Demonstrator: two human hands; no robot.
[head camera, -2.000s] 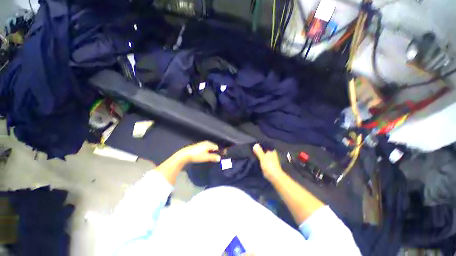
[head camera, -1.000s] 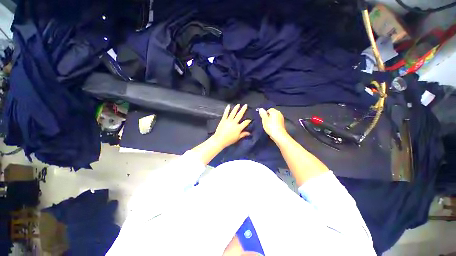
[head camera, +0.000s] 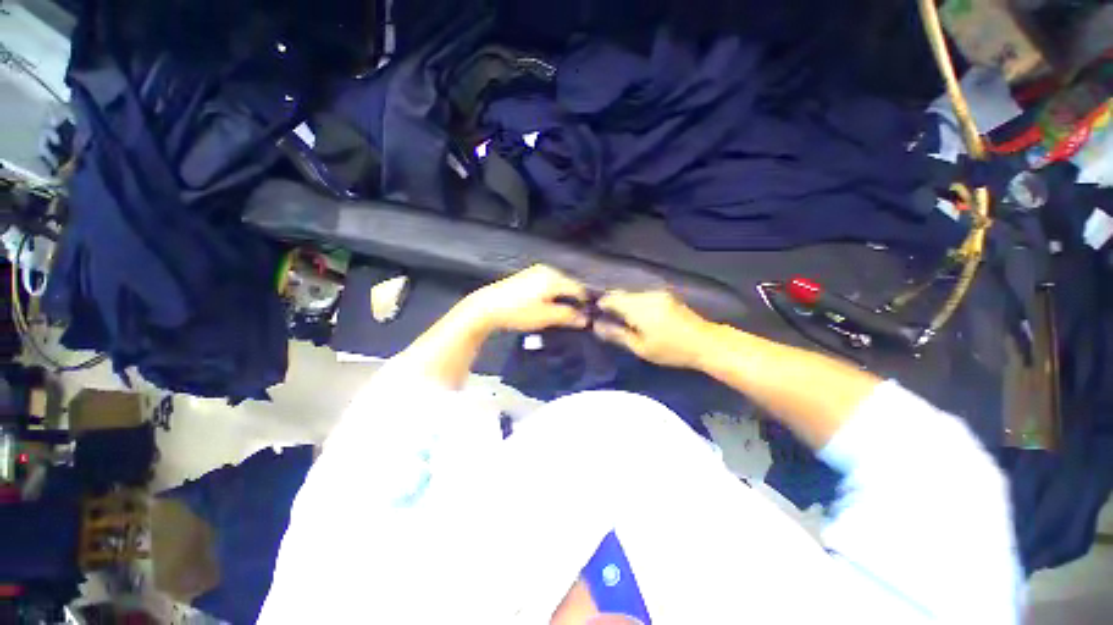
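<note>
My left hand (head camera: 533, 300) and my right hand (head camera: 649, 327) are close together at the middle front of the table. Their fingers are closed on the edge of a navy garment (head camera: 555, 366), which hangs in folds toward me and shows a small white label. The dark grey sleeve board (head camera: 452, 239) lies across the table just behind my hands. The black steam iron (head camera: 820, 320) with a red part lies to the right of my right hand, with nobody holding it.
A crumpled navy garment pile (head camera: 732, 147) lies behind the board, and more navy cloth (head camera: 159, 269) hangs at the left. An off-white block (head camera: 388, 298) lies at the left. A tan hose (head camera: 964, 110) runs from the iron to the upper right. A brownish strip (head camera: 1031, 379) is at the right.
My left hand, flat with spread fingers a second ago, is now closed on the cloth beside my right hand. The board's right part now shows uncovered behind my hands.
</note>
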